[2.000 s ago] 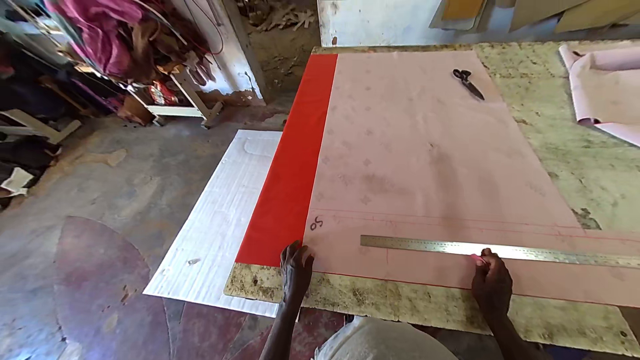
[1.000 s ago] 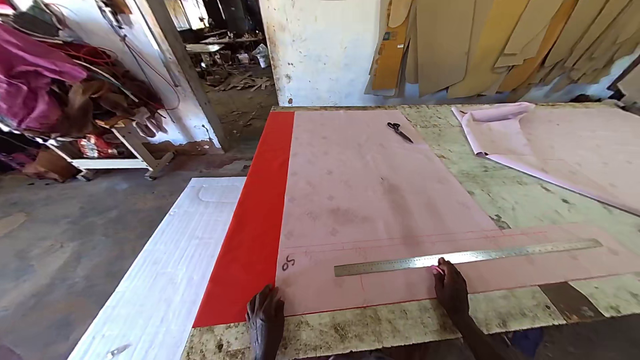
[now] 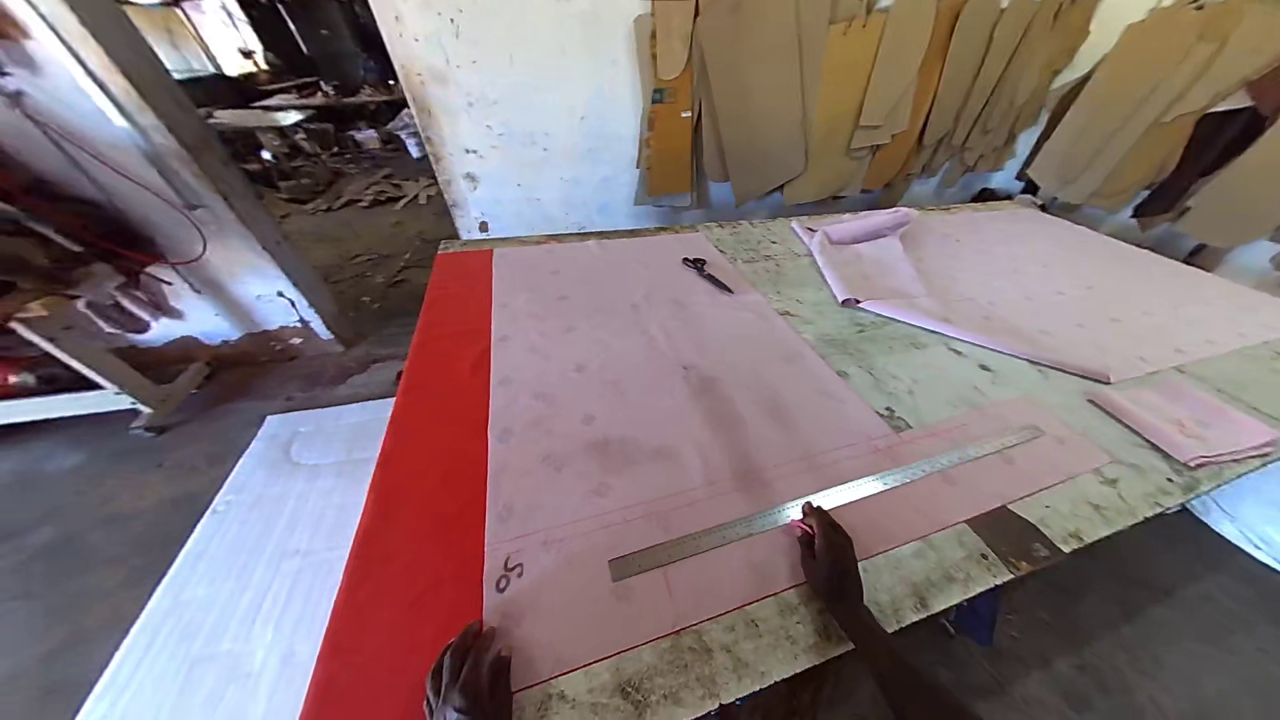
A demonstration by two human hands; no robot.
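A pink cloth or sheet (image 3: 620, 400) with faint spots and drawn red lines lies on the worktable, over a red sheet (image 3: 400, 470) that shows at its left side. My left hand (image 3: 470, 675) rests palm down at the near left corner, where pink and red meet. In my right hand (image 3: 830, 560) is a small pink piece, perhaps chalk, held between the fingertips at the near edge of a long steel ruler (image 3: 700, 540). The ruler lies slantwise across the near part of the pink sheet. Black scissors (image 3: 708, 275) lie near its far edge.
Another pink sheet (image 3: 1050, 290), partly rolled, covers the table's far right, with a folded pink piece (image 3: 1190, 420) nearer. A white board (image 3: 250, 540) stands low at the left. Brown card patterns (image 3: 750, 100) hang on the wall (image 3: 540, 110). The worktable's near edge (image 3: 700, 670) is stained.
The view has swung up and to the right, bringing the hanging patterns and the folded pink piece into sight. Both hands keep about the same places on the sheet.
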